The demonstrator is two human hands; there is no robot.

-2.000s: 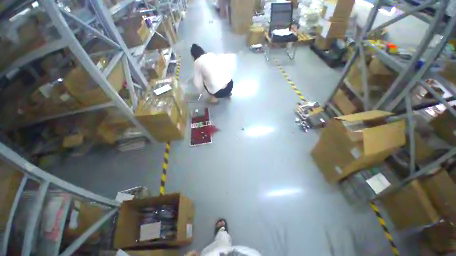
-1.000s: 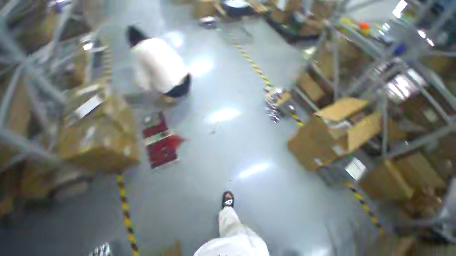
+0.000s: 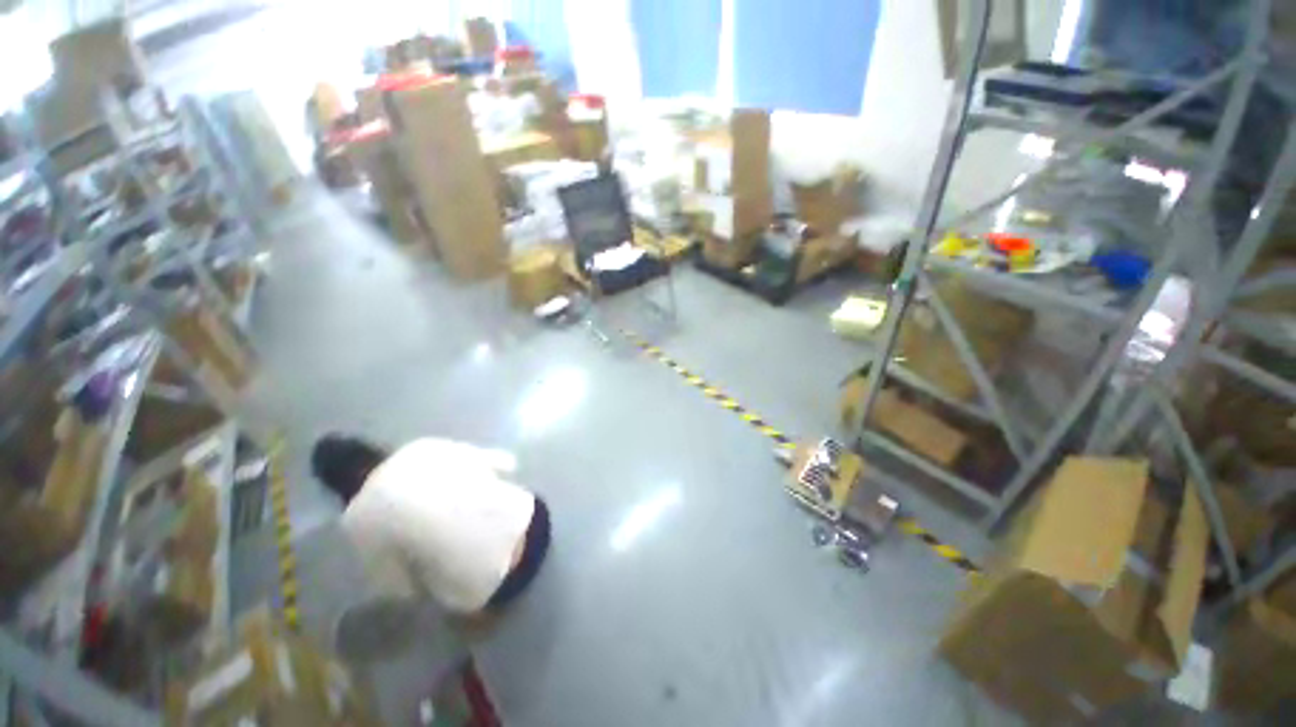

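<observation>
Neither of my hands is in the picture. In the head view, nearest in front, a person in a white top and dark trousers bends low over the floor at the lower left. A red flat item lies on the floor beside the person, cut off by the bottom edge. A taped brown carton stands at the bottom left, blurred. An open brown carton with raised flaps stands at the lower right.
Grey metal racks with goods stand at right and along the left. A black chair and tall cartons stand at the back. Yellow-black tape crosses the grey floor. Small metallic items lie by the right rack.
The view has lifted and turned right. My leg and foot have left the picture, and the red item is now mostly cut off. The back wall and blue window coverings have come into view.
</observation>
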